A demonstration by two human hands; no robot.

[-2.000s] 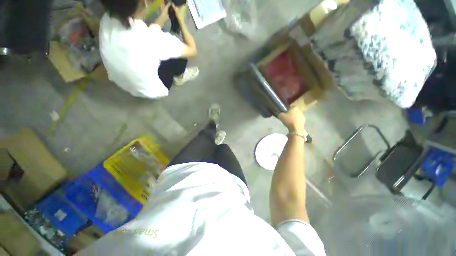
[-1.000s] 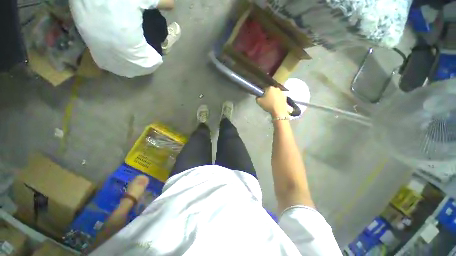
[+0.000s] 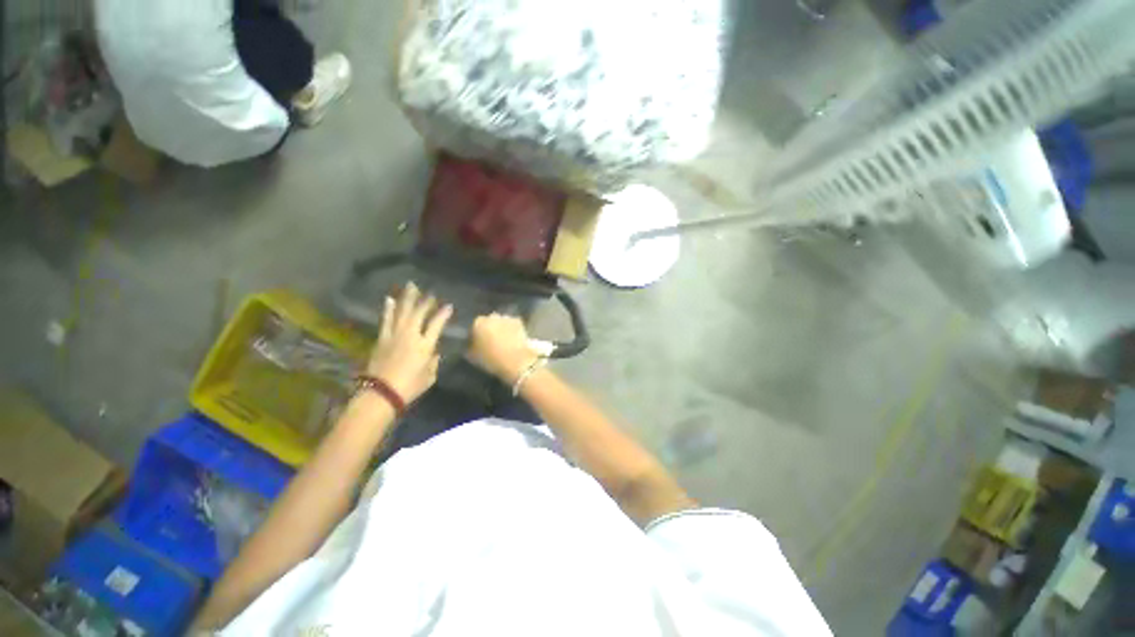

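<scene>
The hand cart's dark push handle is right in front of me. My right hand is closed around its bar. My left hand is over the left part of the handle with its fingers spread; whether it touches the bar is hard to tell. Beyond the handle, an open brown carton holds red bagged items. The wrapped speckled block lies at the cart's far end, partly cut off by the top edge. The cart bed is hidden.
A pedestal fan's white base stands close right of the carton, its blurred cage at upper right. A yellow crate, blue crates and a carton line the left. A crouching person is at upper left. Shelves stand lower right.
The cart has swung from the right to straight in front of me. My left hand has come from over the crates to the handle. My right hand has stayed on it.
</scene>
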